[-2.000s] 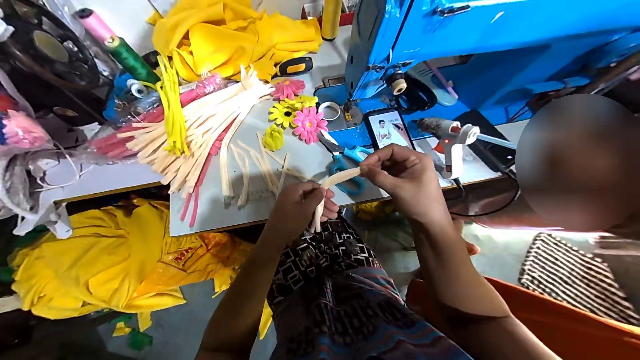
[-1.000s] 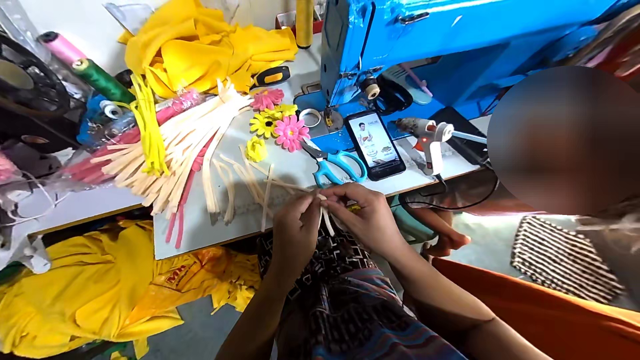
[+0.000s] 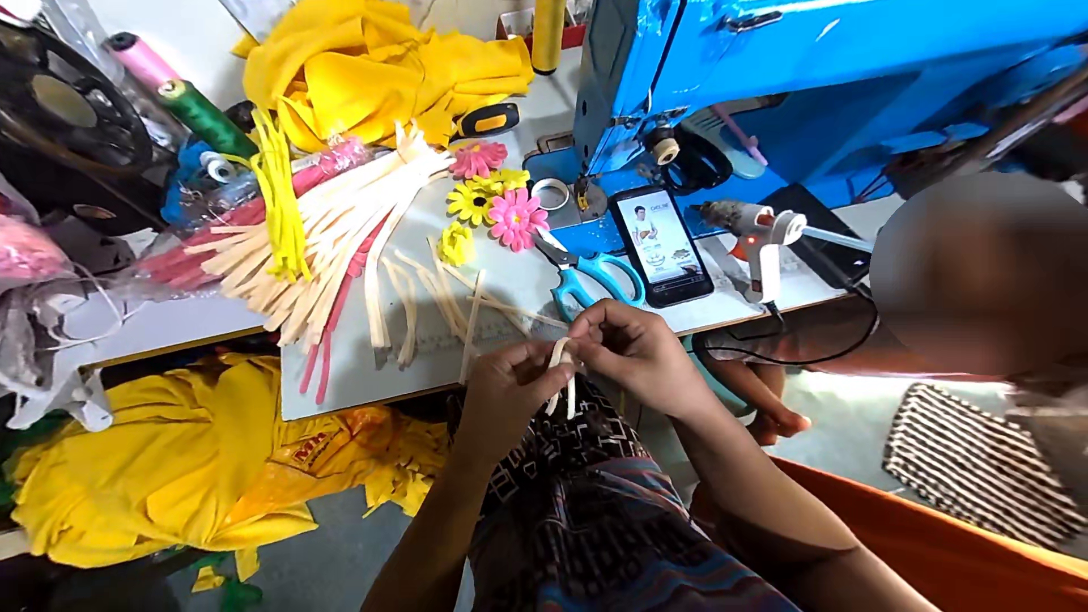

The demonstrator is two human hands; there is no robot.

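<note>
My left hand (image 3: 510,395) and my right hand (image 3: 637,353) meet at the table's front edge, above my lap. Both pinch a cream fabric strip (image 3: 561,374), bent into a narrow loop with its ends hanging down. Teal-handled scissors (image 3: 599,276) lie just beyond my right hand. Loose cream strips (image 3: 442,297) rest on the table left of the scissors. Farther left is a fanned bundle of cream strips (image 3: 340,225) with yellow strips (image 3: 280,204) across it. Pink and yellow fabric flowers (image 3: 517,218) lie behind the scissors.
A blue sewing machine (image 3: 807,68) stands at the back right. A lit phone (image 3: 661,246) and a white hot glue gun (image 3: 761,242) with a cord lie before it. Yellow cloth (image 3: 365,68) is heaped behind the strips; more hangs below. Another person's blurred head is at the right.
The strip was held stretched between my hands two seconds ago; now it is bent into a loop. My right hand has come closer to my left.
</note>
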